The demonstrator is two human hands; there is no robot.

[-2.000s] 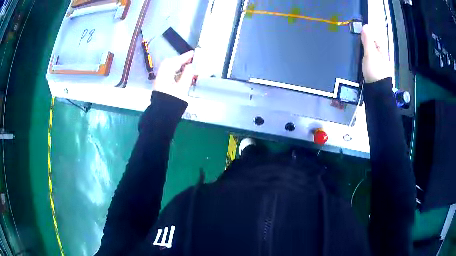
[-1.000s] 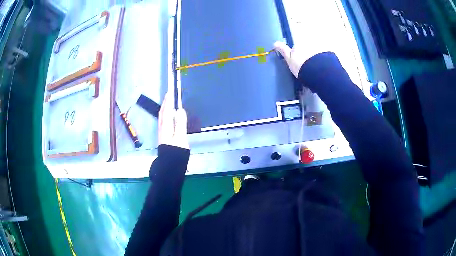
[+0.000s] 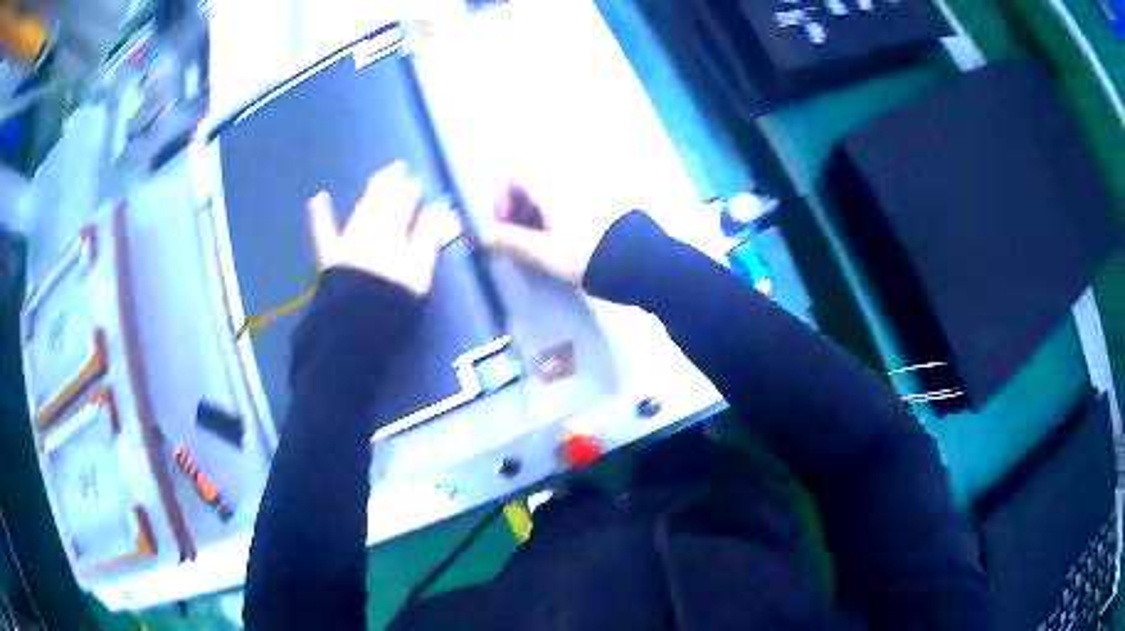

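Note:
A large dark grey panel [image 3: 327, 136] with white border lines lies on the white machine table. An orange flex cable [image 3: 281, 311] runs across it towards my left sleeve. My left hand [image 3: 383, 234] is over the panel with fingers spread, near its right edge, and holds nothing visible. My right hand [image 3: 533, 234] is at the panel's right edge with fingers bent; whether it pinches something small is too blurred to tell. A white L-shaped mark with a small square [image 3: 496, 367] shows at the panel's near right corner.
A red emergency stop [image 3: 580, 449] and dark buttons [image 3: 507, 467] line the front edge. A screwdriver [image 3: 201, 481] and a black block [image 3: 221, 422] lie left of the panel, beside cover plates [image 3: 89, 484]. Black foam mats [image 3: 975, 222] and a regulator [image 3: 744, 212] are at right.
The view has turned and shifted right. My left hand has left the panel's left edge and moved over the panel beside my right hand. My right hand remains at the right edge.

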